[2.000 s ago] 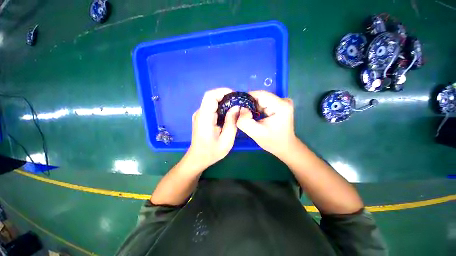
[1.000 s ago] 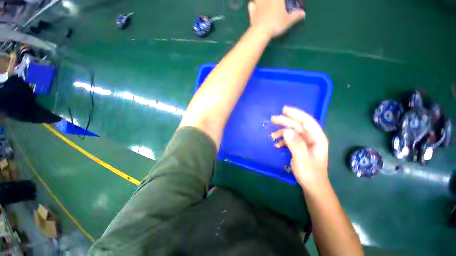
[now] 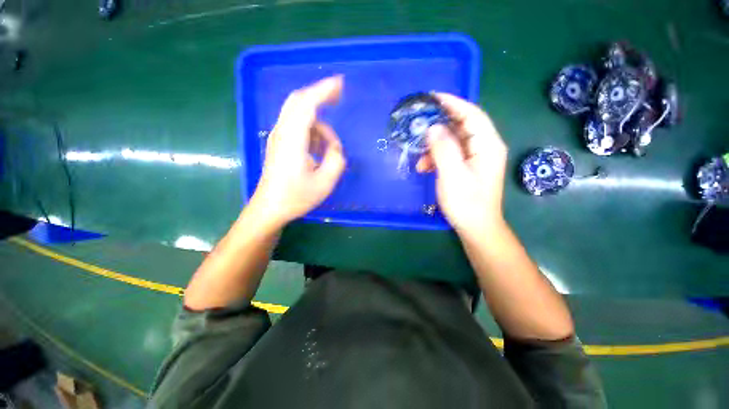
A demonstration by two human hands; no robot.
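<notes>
My right hand [image 3: 472, 164] holds a motor stator with circuit board [image 3: 417, 126] over the right part of the blue parts tray [image 3: 360, 45]. Its round blue face with a centre hole is turned up, and a pale lead hangs from its lower side. My left hand [image 3: 300, 160] is over the left part of the tray, blurred, with thumb and fingers apart and nothing seen in it. A thin silvery ring [image 3: 382, 144] lies in the tray between the hands. A small brownish clump of rings [image 3: 430, 209] lies at the tray's lower right, beside my right wrist.
Stacked units [image 3: 619, 100] lie right of the tray. A single unit [image 3: 547, 171] with its lead lies nearer the tray. Another unit [image 3: 711, 177] is at the far right edge by a black object. A black cable [image 3: 65, 184] lies at the left.
My left hand has come back from beyond the tray's far side to over the tray. My right hand, empty-looking a second ago, now holds a unit. The view has turned and shifted.
</notes>
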